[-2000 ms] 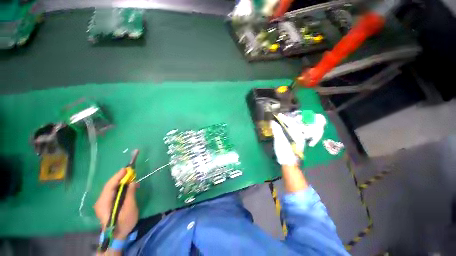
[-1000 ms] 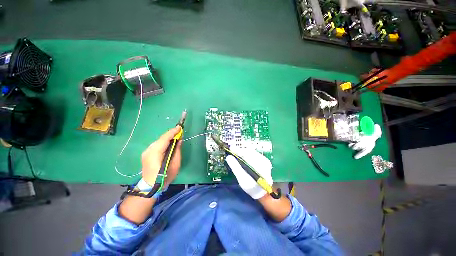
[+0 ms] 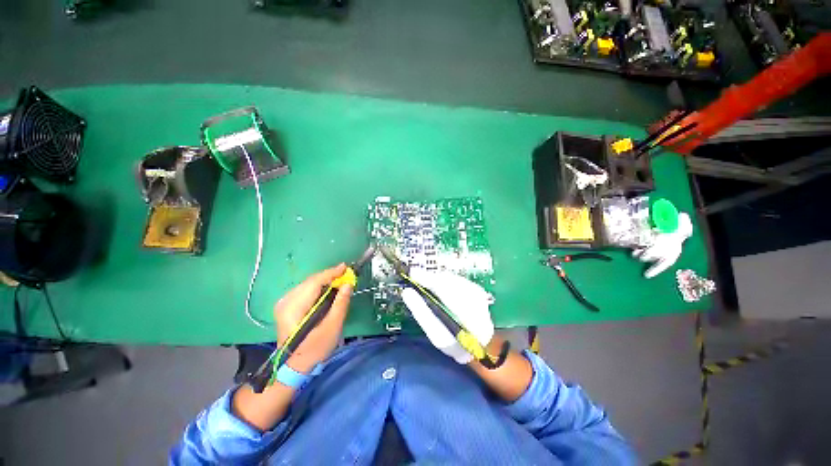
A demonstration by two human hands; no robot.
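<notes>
A green circuit board (image 3: 460, 237) with silvery solder joints lies on the green mat in front of me. My bare left hand (image 3: 314, 317) holds a yellow-and-black soldering iron (image 3: 344, 278), its tip at the board's left edge. A thin solder wire shows between this hand and the board. My white-gloved right hand (image 3: 452, 314) holds another yellow-and-black iron (image 3: 437, 312), its tip over the board's left part, close to the other tip. Whether either tip touches a joint cannot be told.
At left are fans (image 3: 53, 136), an iron stand (image 3: 173, 227) and a solder reel (image 3: 239, 140). At right are a black stand (image 3: 549, 187), side cutters (image 3: 572, 280), a green-capped bottle (image 3: 663, 215), a spare glove (image 3: 668, 250) and silvery scraps (image 3: 694, 285). Black-cased units (image 3: 629, 41) stand behind.
My right hand has gone from the right stand to the board with an iron. My left hand has moved right, bringing its iron tip from beside the board to its left edge.
</notes>
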